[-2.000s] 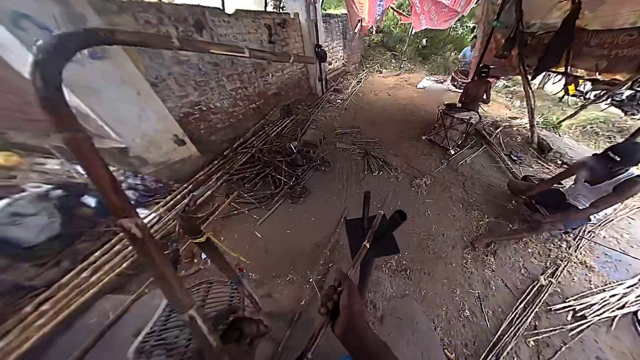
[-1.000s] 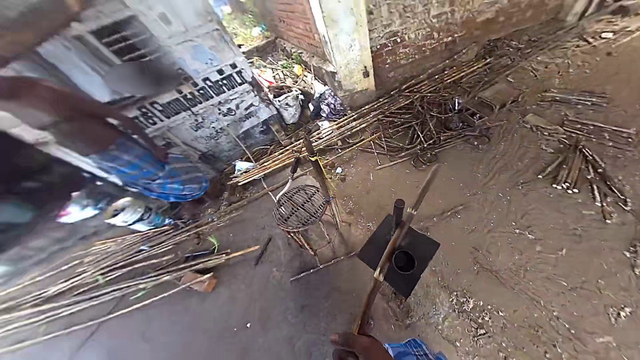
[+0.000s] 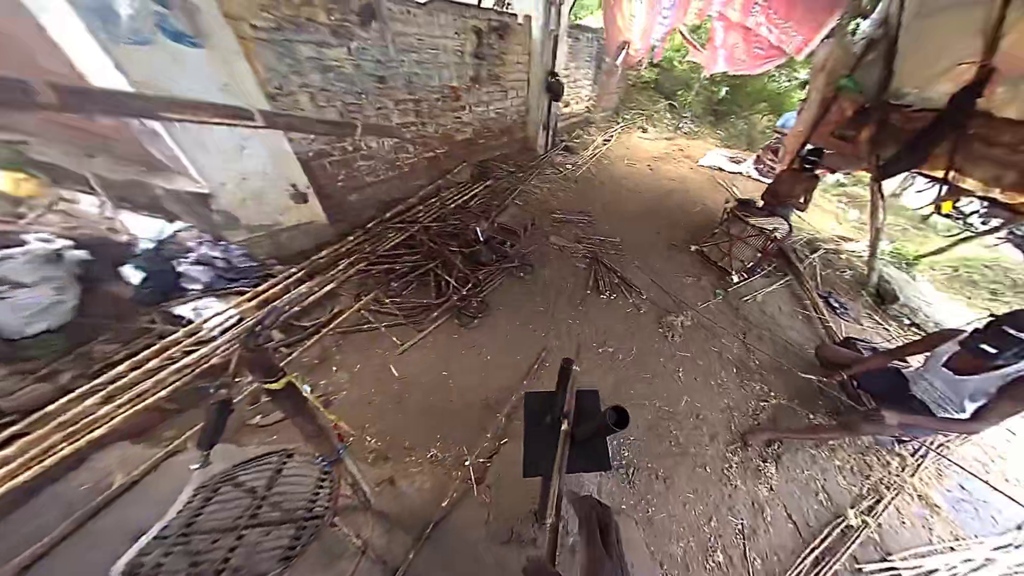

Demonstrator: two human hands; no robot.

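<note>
At the bottom edge, a small part of my right hand (image 3: 541, 566) shows around a cane pole (image 3: 564, 448). The pole rises away from me, against or in front of a black metal stand with a square plate (image 3: 590, 460) and short tubes. A brown, blurred shape stands just right of the pole; I cannot tell what it is. My left hand is not in view. A blurred brown pole (image 3: 200, 110) crosses the upper left. At the lower left are a round woven cane seat (image 3: 248, 512) and a wooden post (image 3: 296, 404) tied with yellow cord.
Long canes (image 3: 320, 280) lie along the brick wall (image 3: 400, 88), beside a tangled heap of bent canes (image 3: 456, 272). A person (image 3: 952, 384) sits on the ground at the right; another (image 3: 792, 188) sits farther back by a cane frame (image 3: 744, 240). More canes (image 3: 872, 512) lie lower right.
The view has swung right and up since one second ago. My left hand, seen low at the left two seconds ago, is out of view. The cane pole remains in my right hand.
</note>
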